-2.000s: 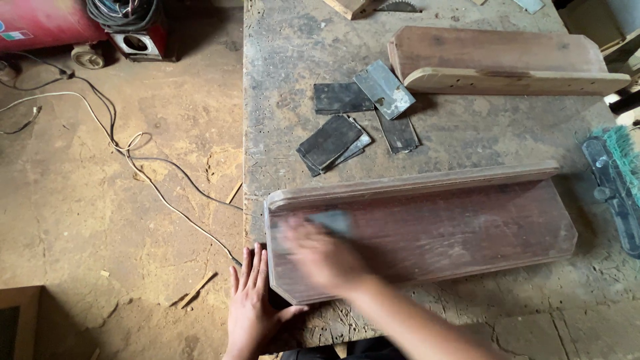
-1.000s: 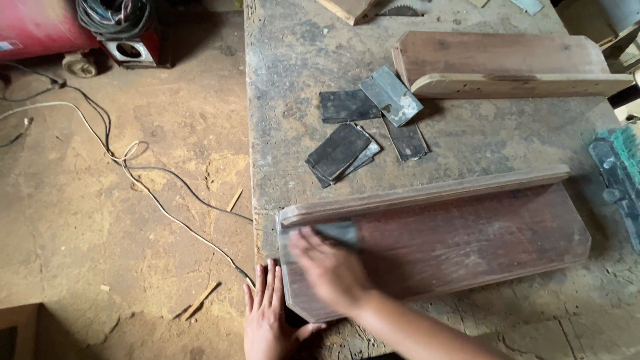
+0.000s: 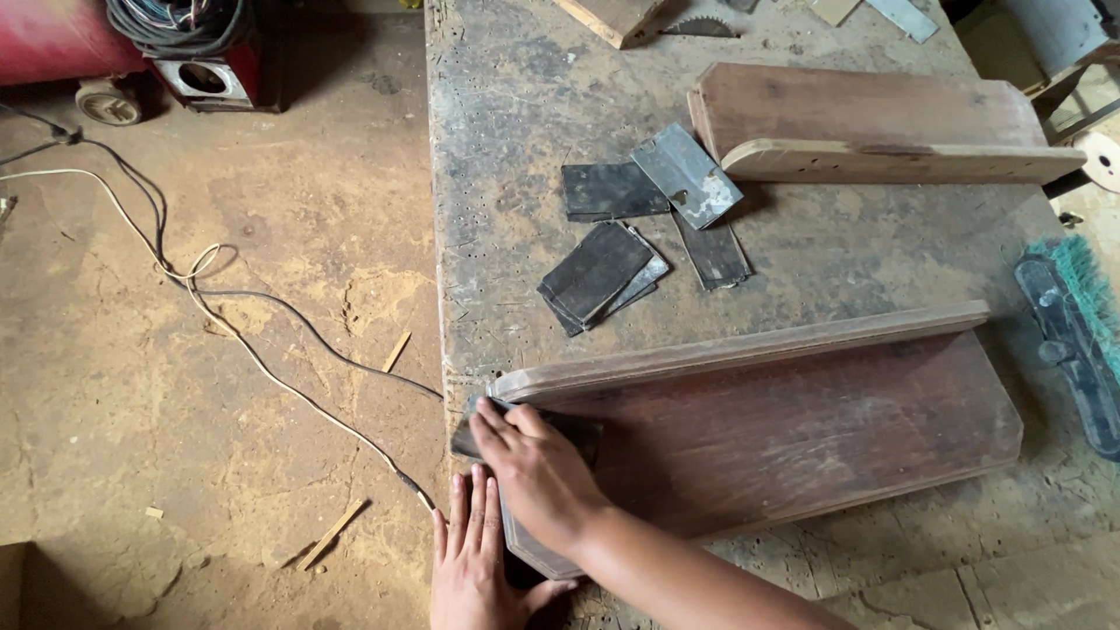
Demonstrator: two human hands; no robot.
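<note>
A reddish-brown wooden shelf piece (image 3: 814, 429) with a raised strip along its far long edge lies on the worn workbench (image 3: 499, 289). My right hand (image 3: 534, 455) presses a dark sheet of sandpaper (image 3: 573, 429) flat on the board's left end, beside the strip; part of the sheet reaches past the end. Against that same end rests my left hand (image 3: 477, 551), fingers apart and pointing away from me, its thumb by the near corner. Farther back on the bench are several dark sandpaper pieces (image 3: 599, 271) and a grey, paint-flecked flat piece (image 3: 687, 175).
A second wooden shelf piece (image 3: 875, 109) lies farther back. At the right is a brush head with green bristles (image 3: 1085, 289). A circular saw blade (image 3: 700, 26) and wood block (image 3: 612, 17) sit at the far side. Cables (image 3: 254, 350) run over the floor at left.
My right hand has moved with the sandpaper to the board's left end, so the sheet now overhangs it. My left hand stays at the board's near left corner.
</note>
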